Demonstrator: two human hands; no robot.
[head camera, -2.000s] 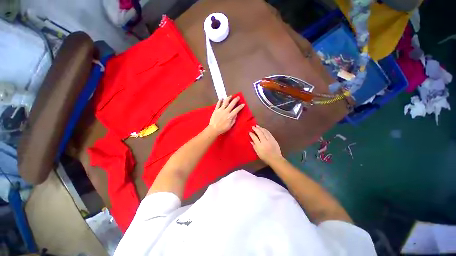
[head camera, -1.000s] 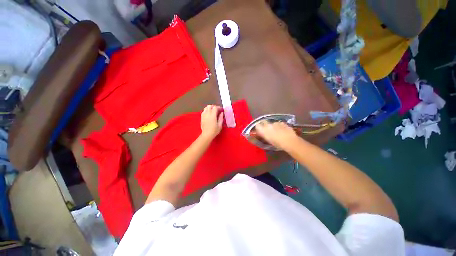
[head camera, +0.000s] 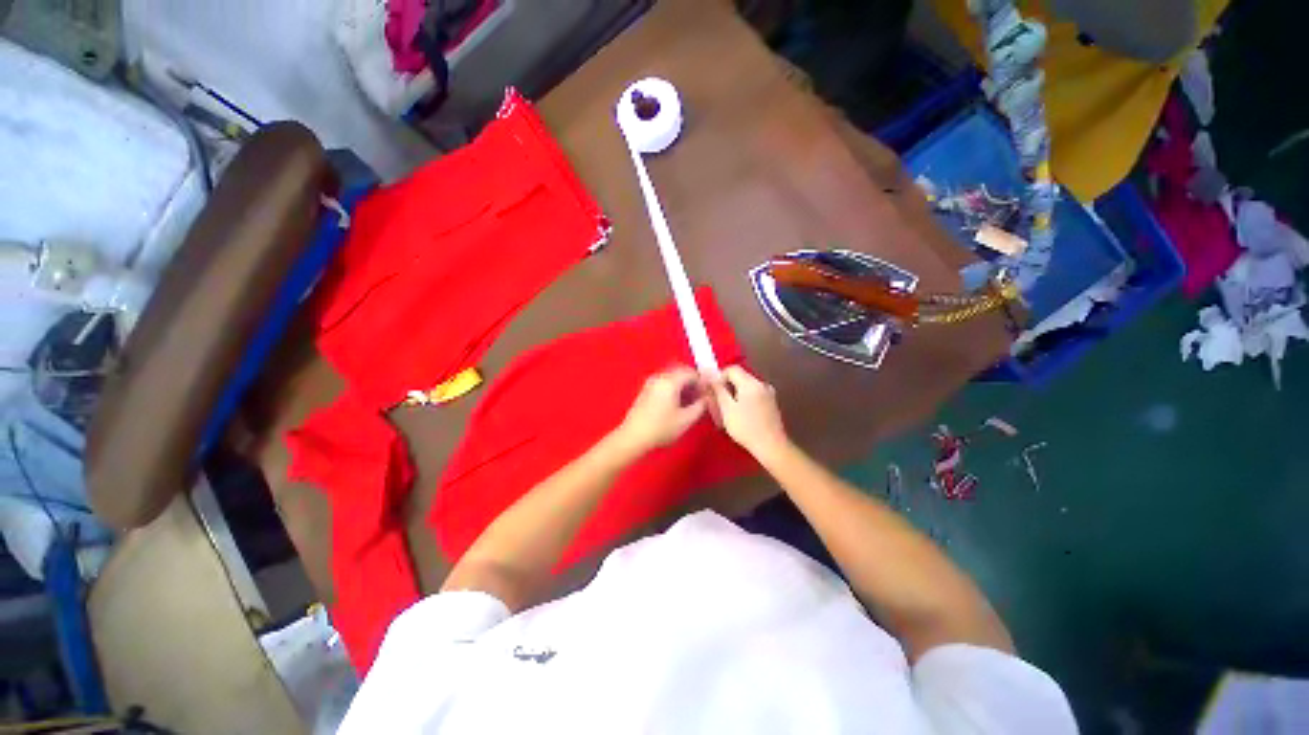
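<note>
The red garment panel (head camera: 574, 417) lies flat nearest me on the brown table, its curved end to the left. The white tape strip (head camera: 666, 244) runs from the tape roll (head camera: 653, 121) down over the panel's right part. My left hand (head camera: 668, 409) and my right hand (head camera: 748, 409) meet at the tape's near end, fingertips pinching it between them. The steam iron (head camera: 833, 305) stands on the table to the right, untouched, its orange-brown handle showing.
Stacked red panels (head camera: 460, 244) lie at the back left, with a yellow piece (head camera: 457, 385) at their near edge. A narrower red pile (head camera: 359, 495) lies at left. A brown padded board (head camera: 208, 323) borders the left side. A blue crate (head camera: 1141, 259) is beyond the right edge.
My right hand has let go of the iron, which is back on the table at right. Both hands have come together at the tape's near end.
</note>
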